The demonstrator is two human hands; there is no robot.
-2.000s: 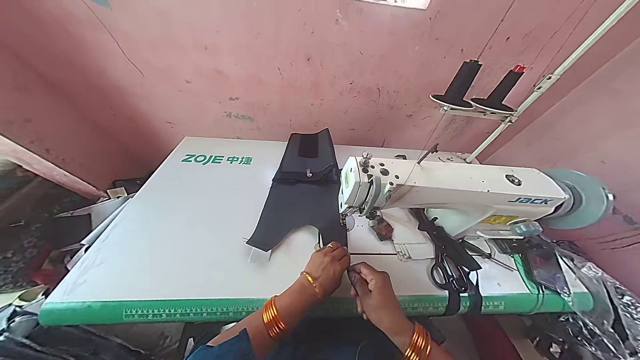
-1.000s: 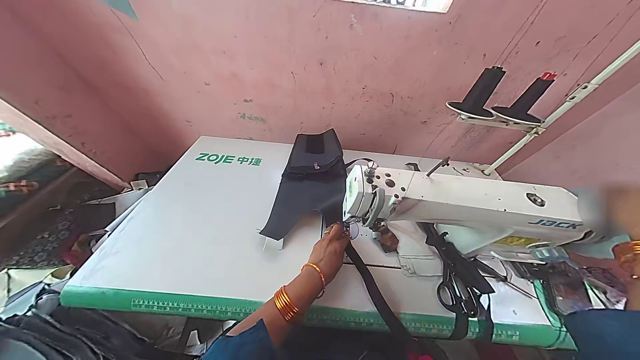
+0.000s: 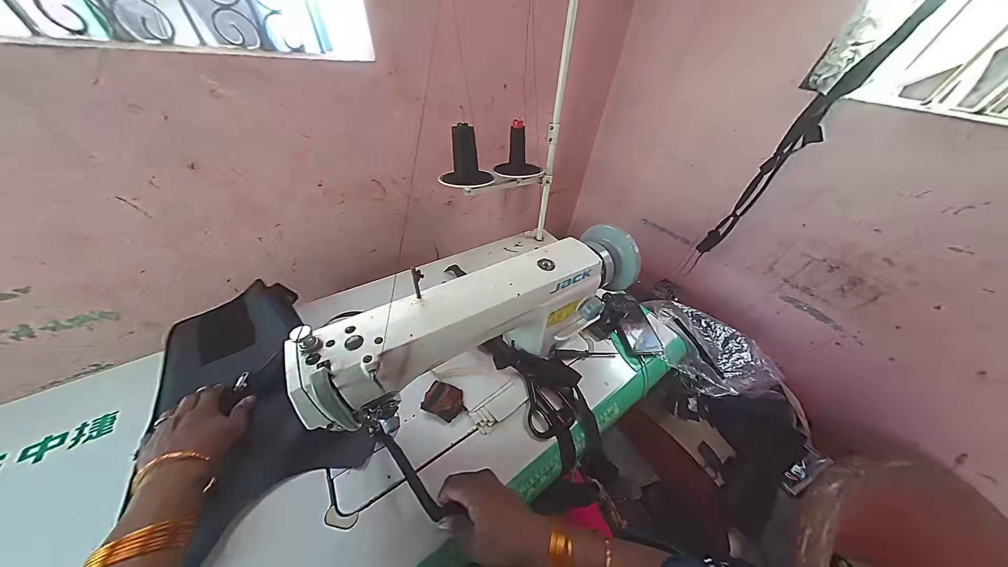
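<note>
A dark fabric piece (image 3: pixel 283 441) lies on the white table, partly behind the head of a Jack sewing machine (image 3: pixel 449 323). My left hand (image 3: pixel 197 425) rests on this fabric left of the needle area, fingers bent near a small metal zipper pull (image 3: pixel 241 381); whether it pinches the cloth is unclear. A narrow black strip (image 3: pixel 411 476) runs from under the presser foot toward the front edge, and its near end is in the closed fingers of my right hand (image 3: pixel 484 508). The needle tip is hidden.
Black-handled scissors (image 3: pixel 549 409) and black straps lie right of a brown block (image 3: pixel 442 401). Thread cones (image 3: pixel 465 153) stand on a stand behind the machine. Plastic wrapping (image 3: pixel 720 346) and dark cloth sit beyond the green-edged table's right end.
My right hand has come back from the far right and taken hold of the black strip. My left hand has moved from beside the needle onto the fabric. The view has swung right.
</note>
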